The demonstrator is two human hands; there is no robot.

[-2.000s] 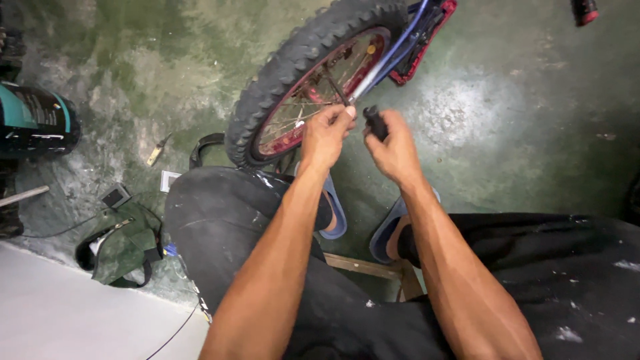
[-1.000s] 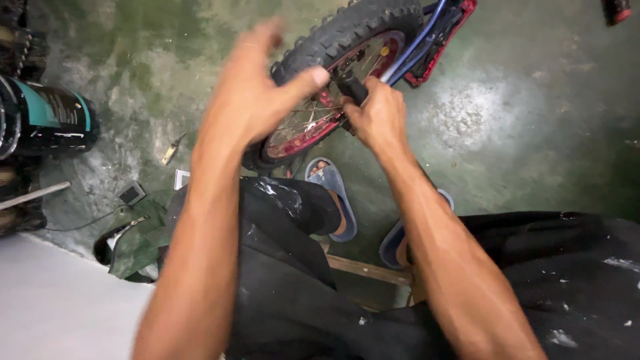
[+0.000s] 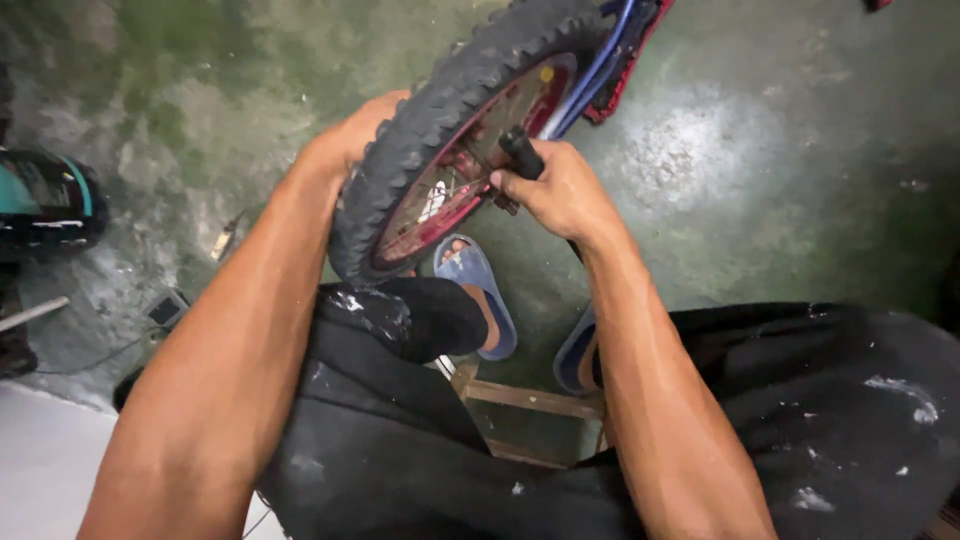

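Note:
A bicycle wheel with a knobby black tyre (image 3: pixel 420 142) and a red rim (image 3: pixel 457 217) stands tilted in front of me, joined to a blue frame tube (image 3: pixel 600 67). My left hand (image 3: pixel 360 139) is at the tyre's far left side; its fingers are hidden behind the tyre, so its grip does not show. My right hand (image 3: pixel 559 184) is closed around a black cylindrical handle (image 3: pixel 523 152) beside the wheel's hub area. What the handle belongs to is partly hidden by the hand. White and red bits show among the spokes.
My sandalled feet (image 3: pixel 480 292) are on the green floor below the wheel, near a wooden stool or frame bar (image 3: pixel 532 399). At the left lie a black and teal container (image 3: pixel 45 199), a small tool (image 3: pixel 223 241), a dark square object (image 3: pixel 167 308) and a rod (image 3: pixel 34 313).
My left hand was near the spokes beside the right hand, then lifted away, and is now at the tyre's left side. My right hand keeps the black handle.

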